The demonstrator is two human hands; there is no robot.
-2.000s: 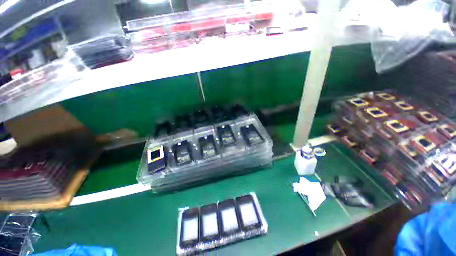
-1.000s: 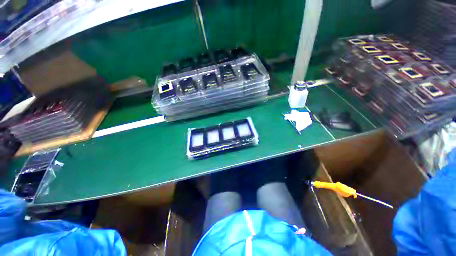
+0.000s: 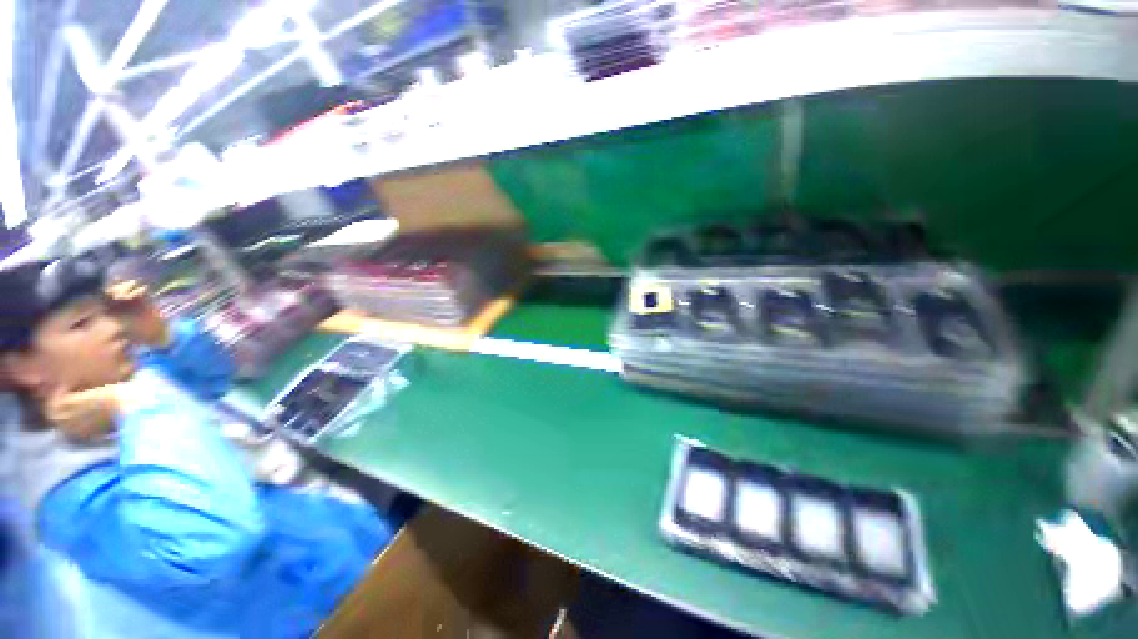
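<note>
Neither of my hands shows in the picture. A small tray of front housings [image 3: 795,524], black frames with pale windows, lies near the bench's front edge at lower right. Behind it stands a stacked clear blister tray [image 3: 811,375] with two rows of black phone units [image 3: 789,312]. The phone with a yellow-framed screen [image 3: 650,300] is at its left end. A crumpled white wipe [image 3: 1083,564] lies at the right. The frame is blurred.
A person in a blue smock [image 3: 187,499] sits at the left, hands raised near the head. A clear bag or tray with dark items [image 3: 335,390] lies on the bench near them. Stacked trays [image 3: 406,290] stand by brown cardboard [image 3: 456,206]. A white shelf [image 3: 749,94] runs above.
The view has swung left and up, so the bench items sit further right. The seated person has come into view. My lap, the screwdriver and the red-and-black unit stacks at right have left the picture.
</note>
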